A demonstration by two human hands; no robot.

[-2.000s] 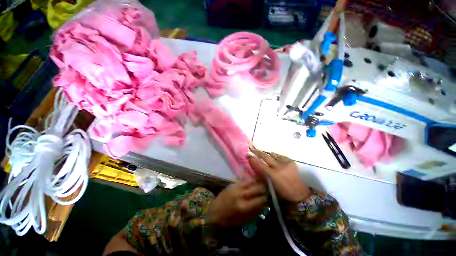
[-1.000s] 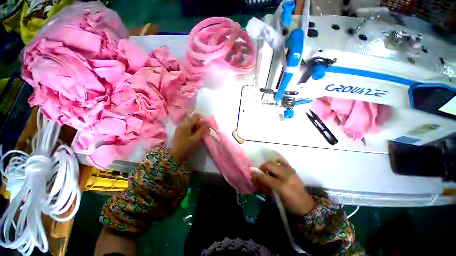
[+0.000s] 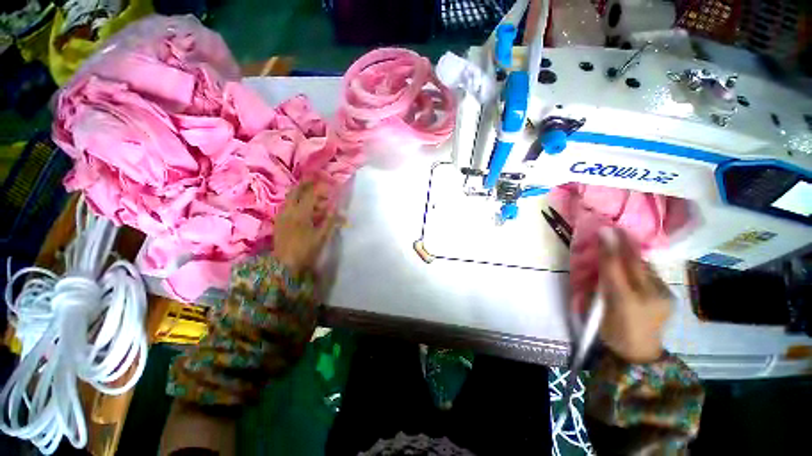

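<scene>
My right hand [image 3: 634, 298] is blurred, right of the needle area near the table's front edge. It holds a pink fabric band [image 3: 585, 258], with a white elastic or cord [image 3: 588, 334] hanging from it over the edge. My left hand [image 3: 305, 224] lies at the right side of the large heap of pink fabric pieces [image 3: 191, 134], fingers on or over the cloth; whether it grips a piece cannot be told. The black snips [image 3: 557, 224] are partly hidden behind the band. More pink pieces [image 3: 628, 207] lie under the machine arm.
The white sewing machine [image 3: 659, 160] stands at the right, its needle area [image 3: 504, 191] left of the snips. Pink rings [image 3: 396, 93] lie behind my left hand. White cord hanks [image 3: 76, 329] hang at the lower left. A black slab [image 3: 739, 292] lies at the right.
My right hand has moved right with the pink band and white cord. My left hand has let go of the band and moved left to the heap.
</scene>
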